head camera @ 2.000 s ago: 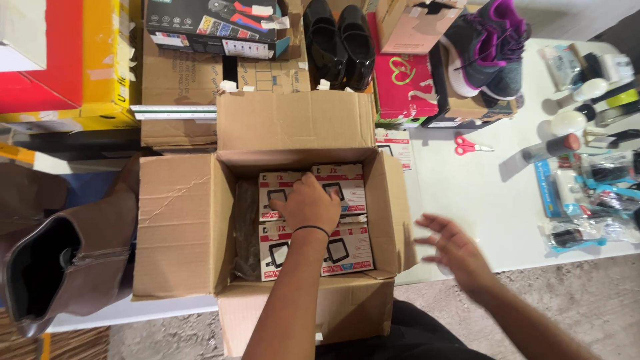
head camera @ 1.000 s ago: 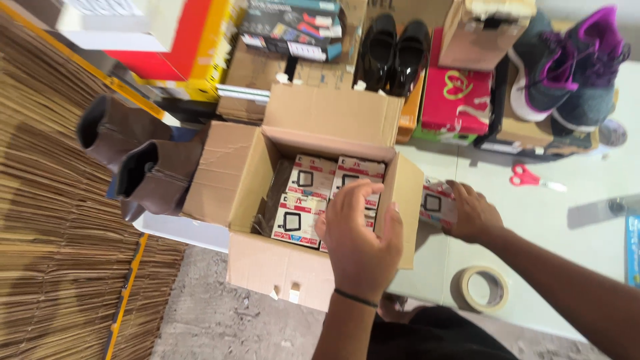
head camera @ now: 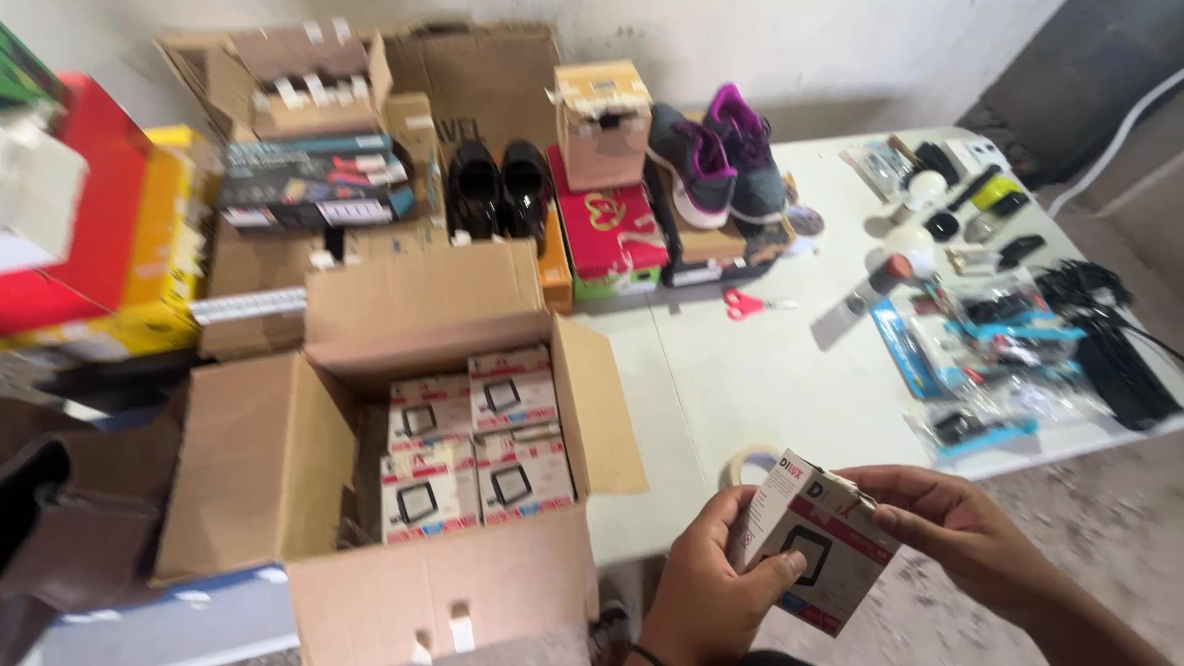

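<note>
My left hand (head camera: 717,573) grips the lower left side of a small white and red product box (head camera: 837,592), its thumb across the front. On the same box, my right hand (head camera: 953,527) holds the upper right edge, near its worn top flap. The box is tilted and held past the table's front edge. To the left stands an open cardboard carton (head camera: 319,462) with its flaps spread. Several matching small boxes (head camera: 428,495) lie inside it in two rows. A roll of masking tape (head camera: 747,458) lies on the table behind my left hand, partly hidden.
Red-handled scissors (head camera: 745,304) lie on the white table (head camera: 684,370). Behind the carton are black shoes (head camera: 499,194), sneakers (head camera: 721,166) on a shoebox, and a red box (head camera: 606,227). Bagged items (head camera: 1008,342) and cables fill the right end; brown boots (head camera: 92,490) stand at left.
My left hand has moved from over the carton to the small box, which my right hand held at the carton's right a second ago. Both hands now hold it. The view has shifted.
</note>
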